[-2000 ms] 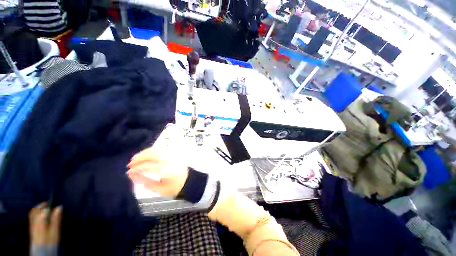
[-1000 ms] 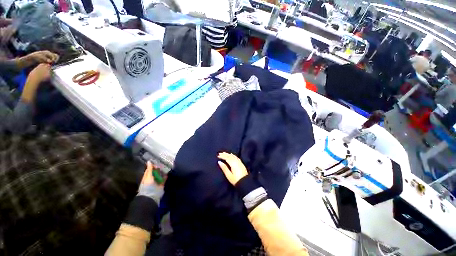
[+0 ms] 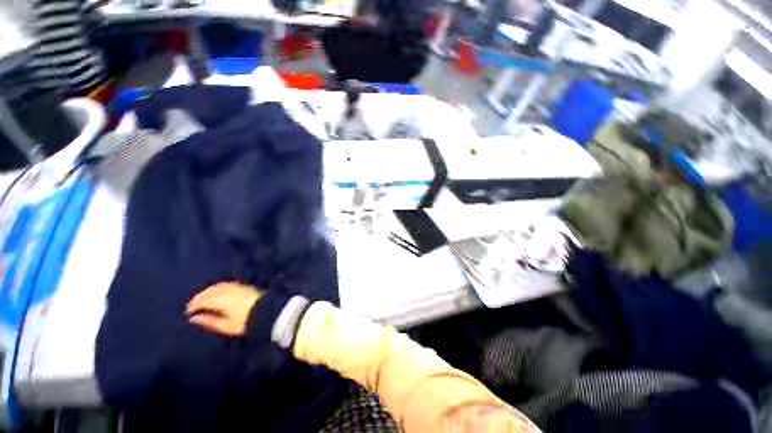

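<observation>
A large navy garment [image 3: 224, 194] lies over the table left of the sewing machine and hangs down over the front edge. My right hand [image 3: 225, 308] lies on its lower part with the fingers pointing left; whether it grips the cloth cannot be told. My left hand is not in view. The white sewing machine [image 3: 516, 159] stands to the right of the garment, with a black band across its arm and a flat black pad below. The picture is blurred, so the needle area is unclear.
White strands lie on a tray [image 3: 516, 292] right of the machine. Navy and checked cloth [image 3: 656, 321] is heaped at the lower right. An olive-green bundle [image 3: 647, 203] stands beyond it. A striped sleeve or top of a person [image 3: 63, 46] shows at the upper left.
The view has swung back right. The machine and navy garment now appear further left. My left hand, seen a second ago with a green item, has left the picture. My right hand remains on the garment.
</observation>
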